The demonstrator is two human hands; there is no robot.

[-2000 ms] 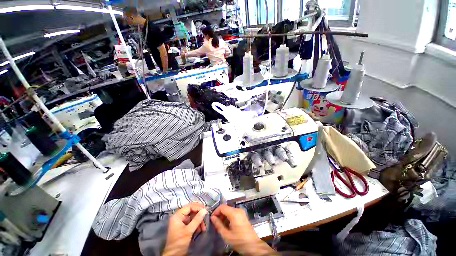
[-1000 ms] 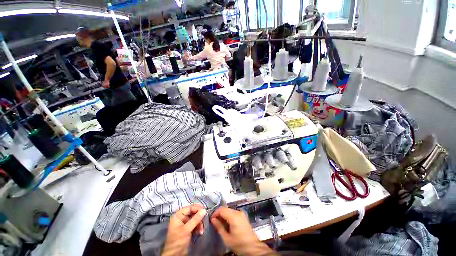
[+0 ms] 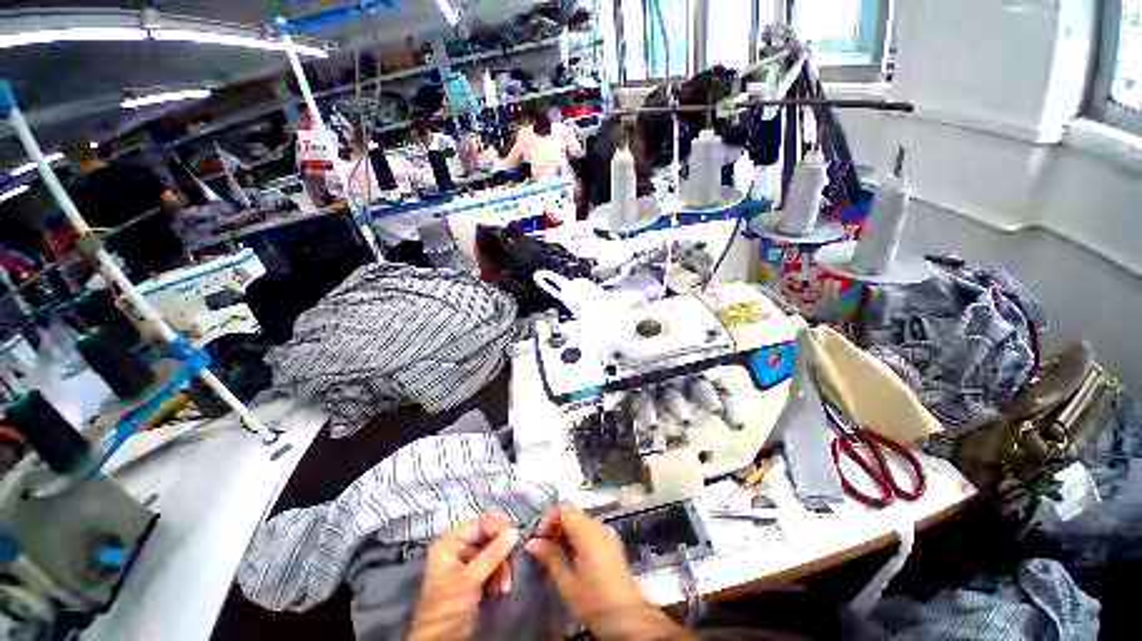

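Note:
The garment piece point(image 3: 413, 482) lies left of the overlock machine, its striped part joined to plain dark grey cloth point(image 3: 386, 586) under my hands. My left hand point(image 3: 470, 570) pinches an edge of the grey cloth between thumb and forefinger. My right hand point(image 3: 589, 566) is close beside it, its fingertips pinched at the same edge. Any thread or small tool between the fingers is too small to tell. The white overlock machine point(image 3: 676, 344) stands just beyond my right hand.
Red-handled scissors point(image 3: 879, 466) and a cream piece point(image 3: 870, 382) lie right of the machine. Thread cones point(image 3: 706, 169) stand behind it. A striped bundle point(image 3: 395, 332) lies beyond the work. A second machine point(image 3: 63, 526) is at left. A brown bag point(image 3: 1046, 407) is at right. A person point(image 3: 547, 148) is in the background.
My right fingertips have moved slightly up along the cloth edge. My left hand has hardly moved. A standing person in dark clothes at the back left is no longer clearly seen.

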